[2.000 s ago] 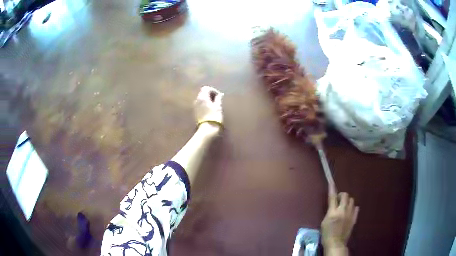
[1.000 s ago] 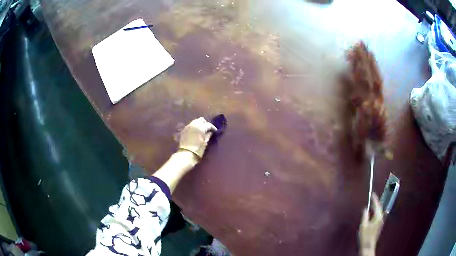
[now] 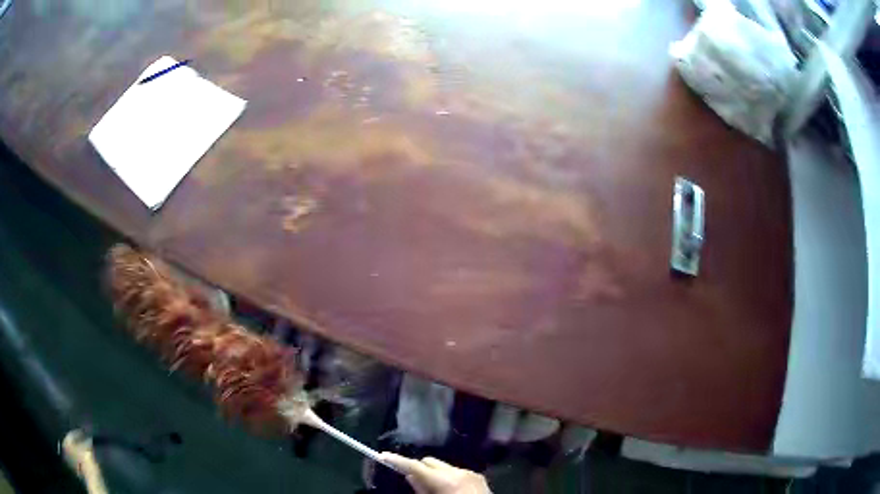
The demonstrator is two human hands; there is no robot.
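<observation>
My right hand, cut off by the bottom edge, grips the thin pale handle of a feather duster. Its reddish-brown plume points up and left, just outside the table's near edge, over the dark green floor. My left hand is small and blurred at the lower left, away from the table. A dark, unclear shape lies beside it; whether the hand holds it cannot be told. The glossy brown table shows pale worn patches and specks.
White paper with a dark blue pen lies at the table's left. A silver-grey metal tool lies near the right end. A whitish plastic bag stands at the upper right, beside pale boards. Fabric items show below the near edge.
The duster has swung from the table's right side to beyond the near edge at lower left. My left hand has moved off the table, down and left. The purple scrap no longer shows on the table.
</observation>
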